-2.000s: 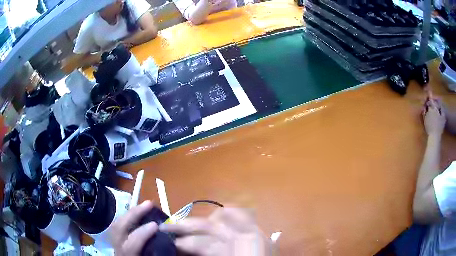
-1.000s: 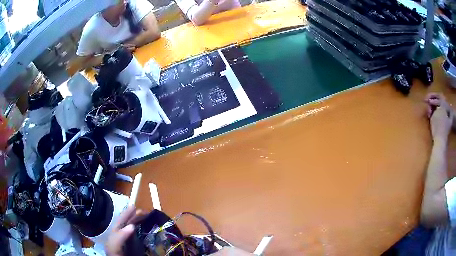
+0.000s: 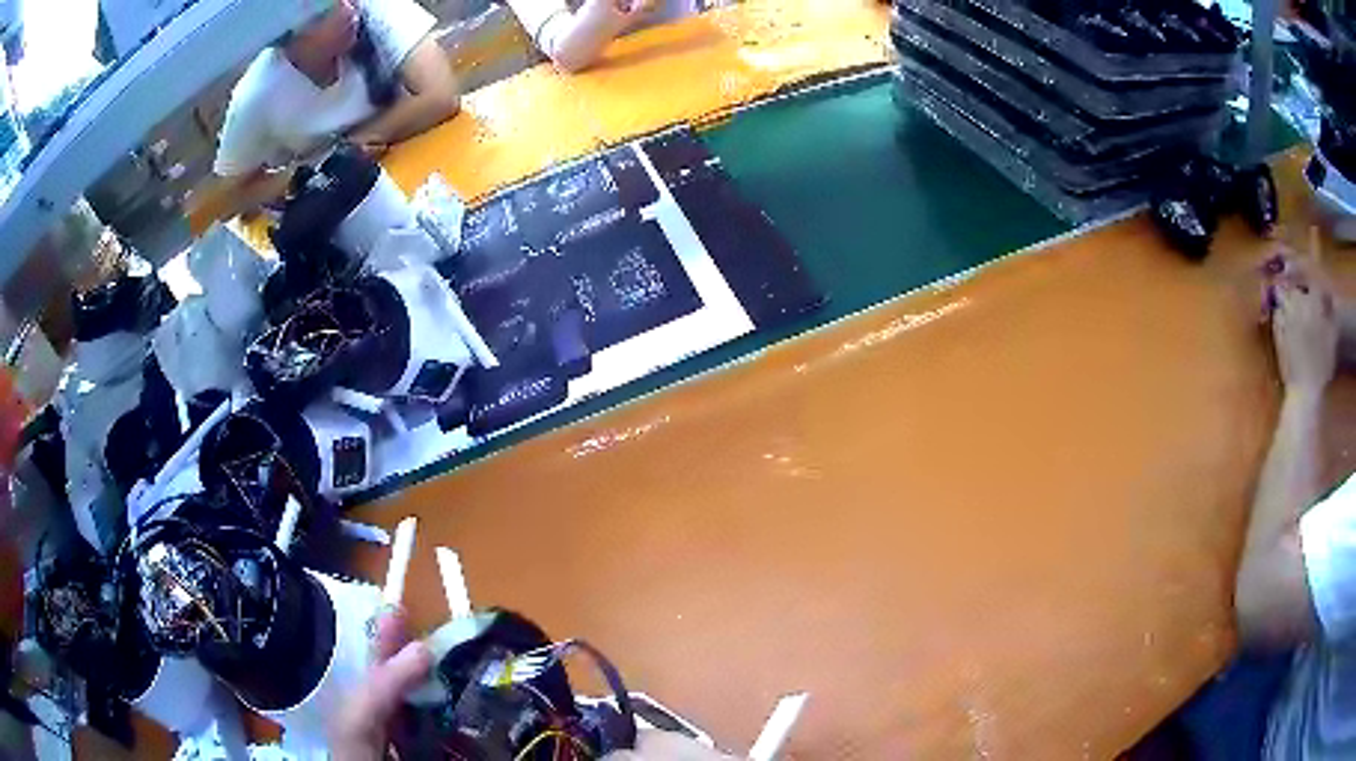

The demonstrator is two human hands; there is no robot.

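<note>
A black camera head (image 3: 498, 691) with thin coloured wires and a black lead lies open side up at the bottom edge, in front of me. White antennas (image 3: 454, 581) stick out around it. My left hand (image 3: 384, 687) holds its left side, with the fingers at the black rim. A pale rounded piece (image 3: 455, 648) shows by my left fingers. My right hand (image 3: 669, 746) is at its lower right, mostly cut off by the picture's edge, so its grip cannot be told.
White camera housings (image 3: 339, 625) with black wired cups crowd the left. Printed black panels (image 3: 573, 283) lie on a white sheet beyond the orange bench (image 3: 892, 506). Parts trays (image 3: 1063, 112) stand at the back right. One person's forearm (image 3: 1279, 476) rests at right; others sit across.
The black unit was first raised, blurred, between both hands; it then sat lower with its wires showing. Since then, a pale rounded piece has appeared by my left fingers.
</note>
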